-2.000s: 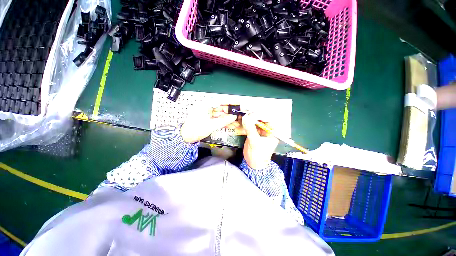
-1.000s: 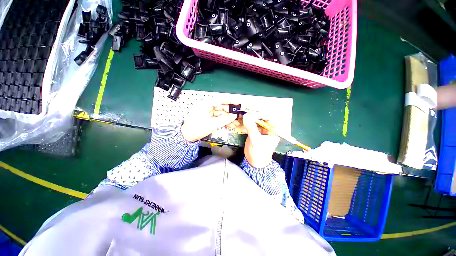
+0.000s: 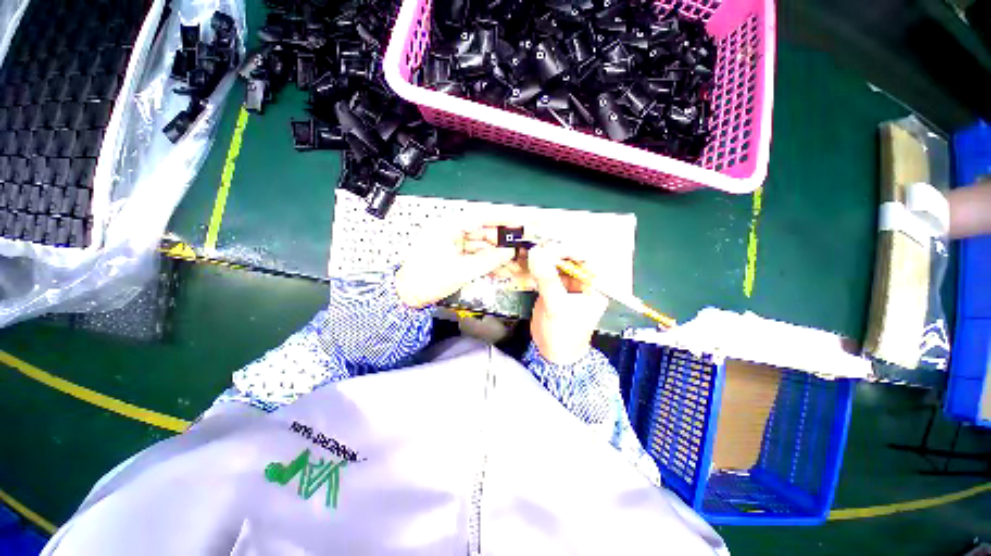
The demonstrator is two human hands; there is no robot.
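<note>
My left hand point(image 3: 451, 264) holds a small black plastic part point(image 3: 510, 236) in its fingertips over the white perforated board point(image 3: 369, 234). My right hand point(image 3: 560, 293) holds a slim stick-like hand tool point(image 3: 619, 295) like a pen, with its orange-yellow length slanting down to the right. The tool's tip is at or close to the part's right side; exact contact is too small to tell. The fingers partly hide the part and the tool.
A pink basket point(image 3: 576, 147) of black parts stands behind the board, with a loose pile point(image 3: 375, 141) left of it. A packed tray point(image 3: 54, 130) in clear film is at left. A blue basket point(image 3: 782, 434) sits below right. Another person's hand point(image 3: 969, 211) is at far right.
</note>
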